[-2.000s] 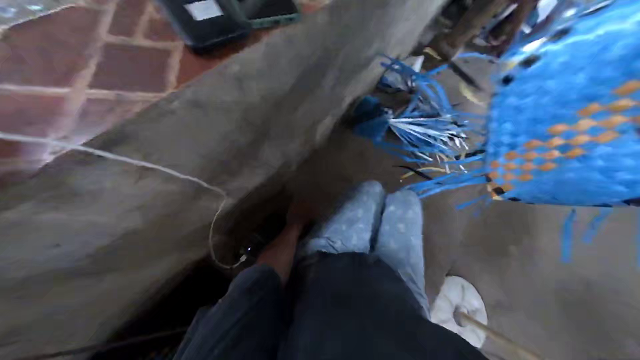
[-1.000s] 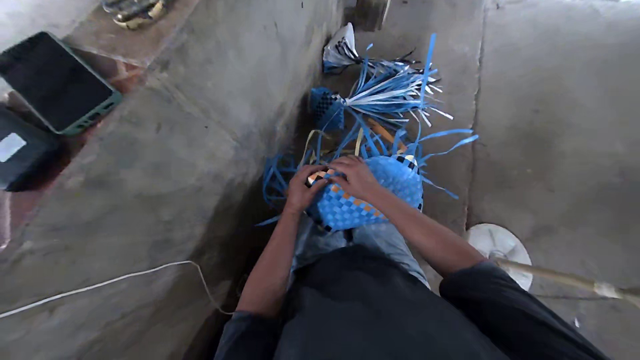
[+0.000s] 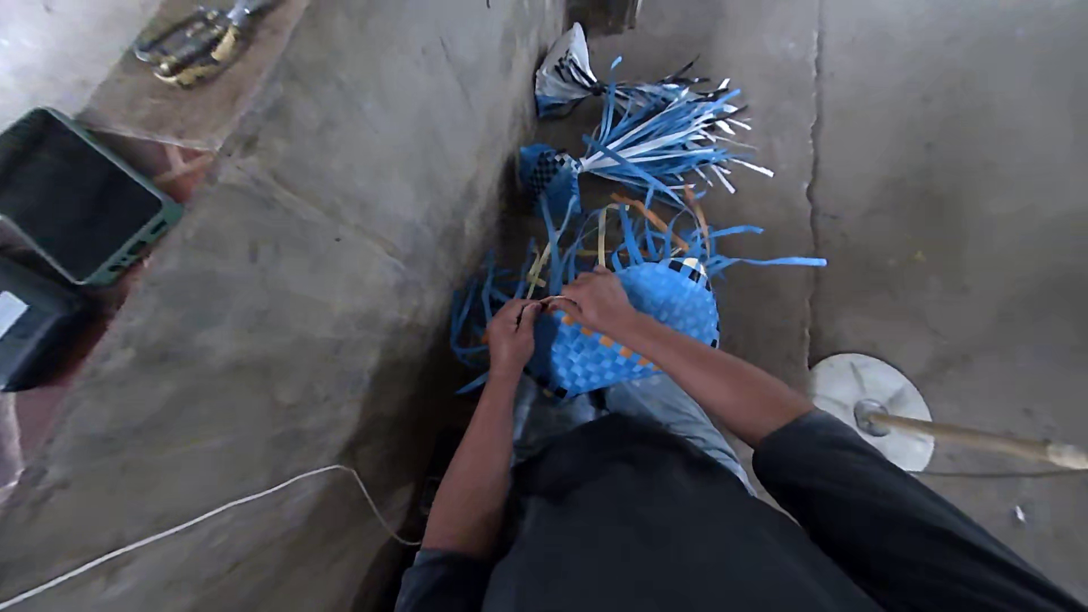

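Observation:
A blue woven basket of plastic strips [image 3: 595, 361], with an orange band and black-and-white bits, rests on my lap. Loose blue, orange and pale strips [image 3: 633, 234] stick out from its far rim. At the rim's left part my left hand [image 3: 512, 336] pinches a thin light strip between thumb and finger. Close to its right, my right hand [image 3: 597, 299] lies on the rim, fingers bent around the same strip. The fingertips of both hands are partly hidden. Beyond the basket, bundles of blue and white strips [image 3: 663, 144] end in small woven pieces [image 3: 551, 177] by the wall.
A sloping concrete wall [image 3: 280, 280] runs along my left. On it stand a phone-like device in a green case [image 3: 76, 195], a black box [image 3: 30, 319] and metal tools [image 3: 191, 47]. A white cord [image 3: 212, 512] crosses it. A white disc with a pole [image 3: 871, 412] is at right.
Two seconds ago the basket was at upper right, without my hands visible on it. One second ago it was on my lap under both hands, as now. The view has turned a lot.

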